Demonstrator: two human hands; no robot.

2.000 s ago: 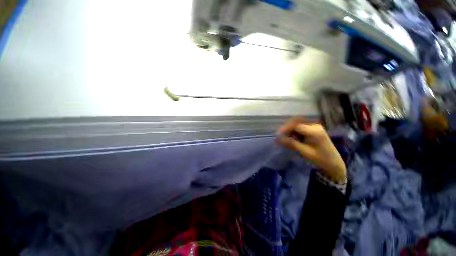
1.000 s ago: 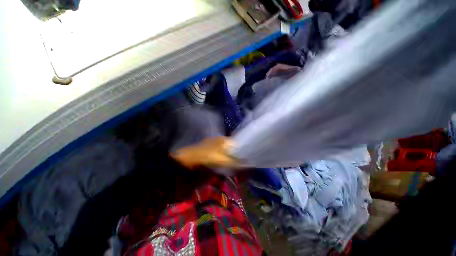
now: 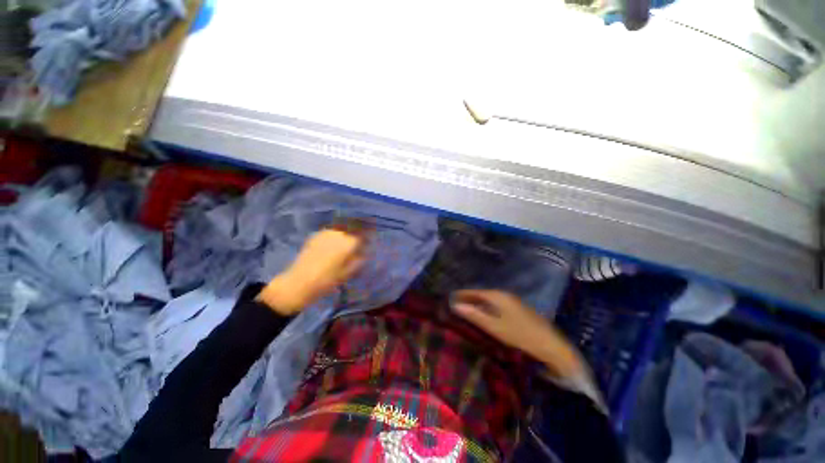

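My left hand (image 3: 317, 268) is over the blue garment cloth (image 3: 389, 249) between my lap and the table's front edge. Its fingers are curled at the cloth and blurred, and seem to grip it. My right hand (image 3: 516, 330) is above my lap, to the right of that cloth, with fingers partly extended and nothing visible in it. The white machine table (image 3: 362, 63) lies beyond both hands. The presser foot area (image 3: 636, 13) is cut off by the top edge.
Blue garments (image 3: 81, 289) are heaped at the left, with a red crate (image 3: 185, 194) behind. A brown board (image 3: 109, 104) holds ruffled blue cloth (image 3: 99, 36). Blue crates (image 3: 611, 335) with cloth are below the table at right. A ruler strip (image 3: 389, 158) runs along the edge.
The view has swung left. The cloth that stretched across the right side is no longer there. Both hands now show over the lap area, the left one at cloth under the table edge.
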